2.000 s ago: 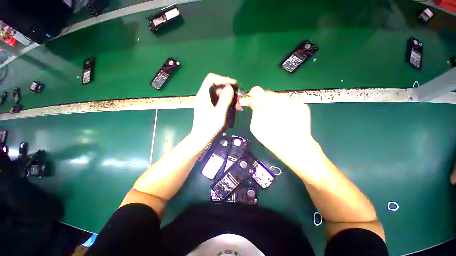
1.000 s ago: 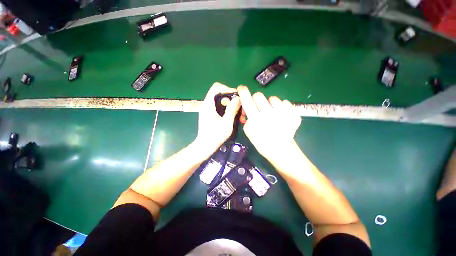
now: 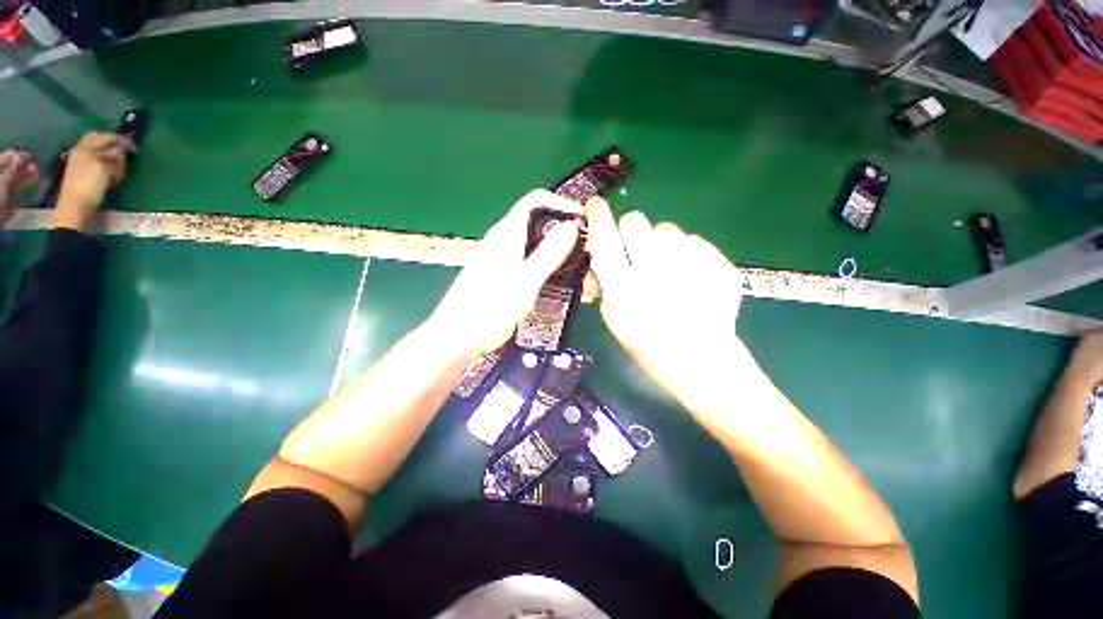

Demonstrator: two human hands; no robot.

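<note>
My left hand point(image 3: 514, 260) is shut on a black handheld device point(image 3: 548, 312), held above the metal edge strip with its printed face up and its round spot near my thumb. My right hand point(image 3: 659, 272) has its fingertips at the device's top corner. Any small part between those fingertips is too small and overexposed to tell. A pile of overlapping black devices point(image 3: 532, 450) lies on the near bench between my forearms. White loops lie on the bench, one beside the pile point(image 3: 640, 437) and one further right point(image 3: 725, 554).
Beyond the worn metal strip point(image 3: 302, 237), single devices lie on the green conveyor point(image 3: 448, 109). A white loop point(image 3: 848, 268) lies by the strip. Another person's hand point(image 3: 91, 172) is over the belt at left; an arm point(image 3: 1058, 417) is at right. Red trays point(image 3: 1058, 73) stand top right.
The devices on the belt have shifted left. Another person's hand has come in over the belt at left. The held device now shows more of its printed face. My hands remain together.
</note>
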